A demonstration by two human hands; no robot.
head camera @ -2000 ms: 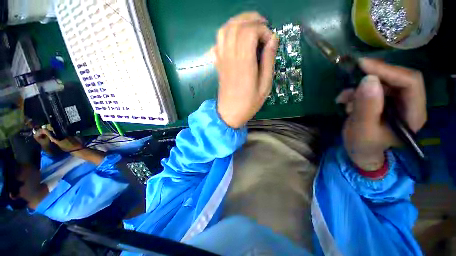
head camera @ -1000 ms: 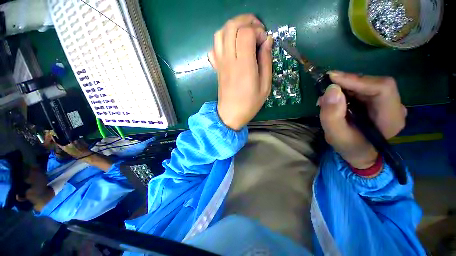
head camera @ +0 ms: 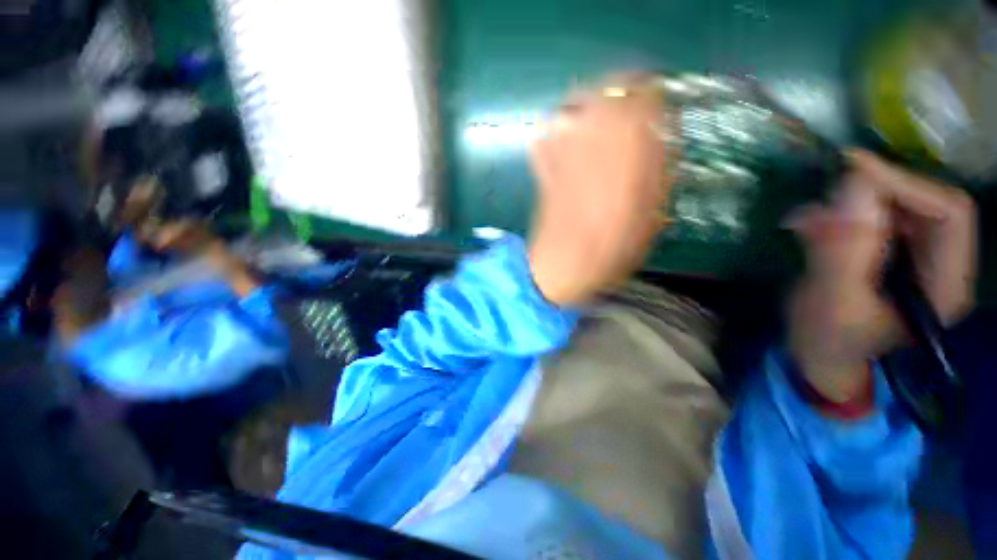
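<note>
The frame is strongly blurred. The PCB panel (head camera: 713,159) lies on the green mat, to the right of my left hand. My left hand (head camera: 601,186) is at the panel's left edge, fingers bent; whether it pinches a small component cannot be told. My right hand (head camera: 888,241) holds the soldering iron (head camera: 916,312) by its black handle. The iron's shaft points up and left toward the panel's upper right; its tip is too blurred to place.
The white component tray (head camera: 339,109) is left of my left hand, with a green cable (head camera: 260,203) at its lower left. The solder dross tin (head camera: 929,93) is at the upper right. A coworker's blue sleeve (head camera: 180,339) shows at the left.
The whole view has shifted, so the tray, panel and hands appear farther right, and it is blurred. The iron was over the panel's top one second ago; its tip is now unclear.
</note>
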